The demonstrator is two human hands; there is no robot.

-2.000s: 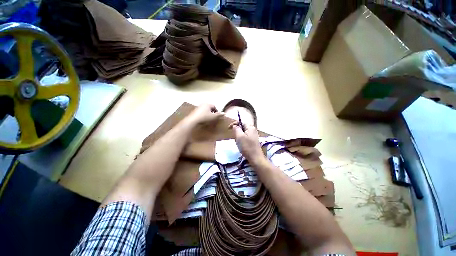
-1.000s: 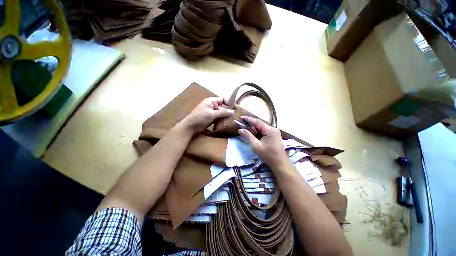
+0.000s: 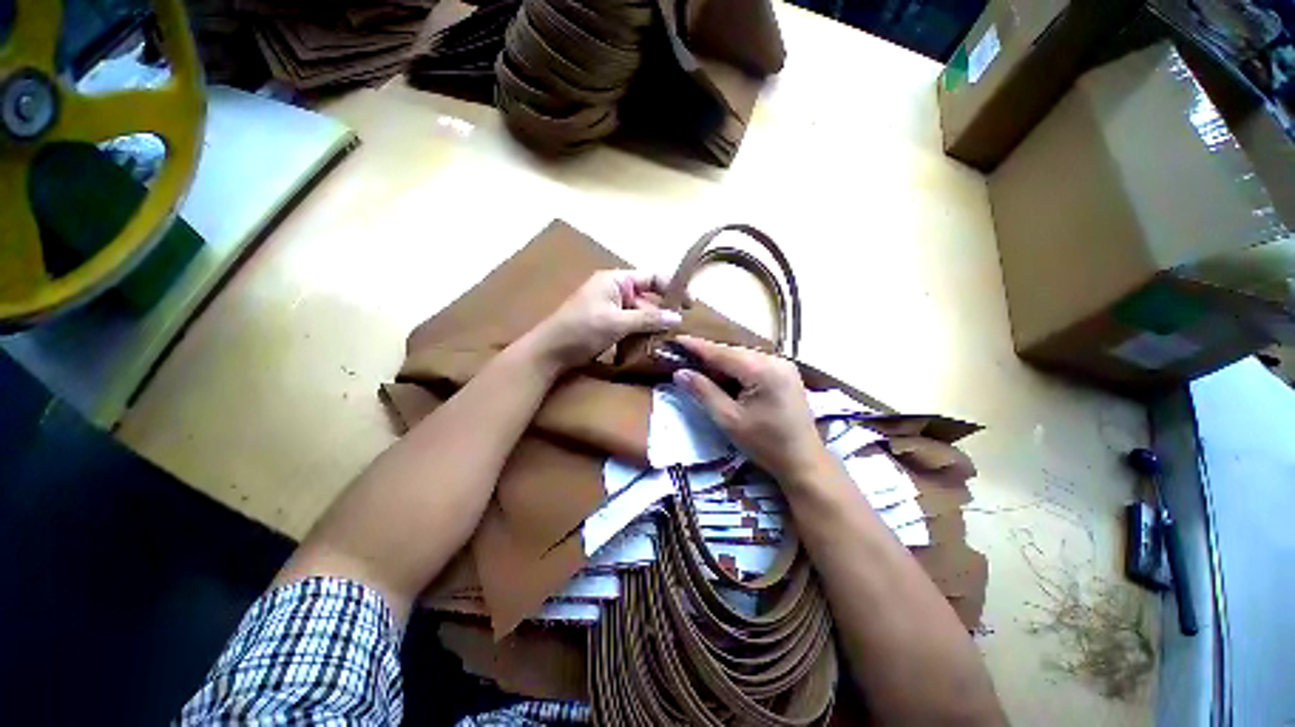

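Observation:
A fanned stack of brown bag panels [image 3: 533, 547] with stepped white backing [image 3: 682, 430] lies in front of me. Many brown handles [image 3: 710, 625] hang from it towards me. One handle loop [image 3: 785, 270] stands away at the far side. My left hand [image 3: 604, 315] pinches the top panel at the near end of this loop. My right hand [image 3: 756, 398] is just right of it, closed around a small dark tool [image 3: 673, 351], mostly hidden by the fingers, its tip at the handle end. Thread ends are too fine to tell.
Dark panel stacks [image 3: 575, 71] stand at the far side. Cardboard cartons [image 3: 1122, 213] are at the far right. A black-handled tool [image 3: 1179, 575], a small black block [image 3: 1143, 544] and thread clippings [image 3: 1094, 632] lie at right. A yellow handwheel [image 3: 156, 213] is at left.
The view has tilted down. The standing handle loop, earlier partly hidden and lower, now shows fully. My right hand has come down from a raised position with the tool and sits close beside my left hand.

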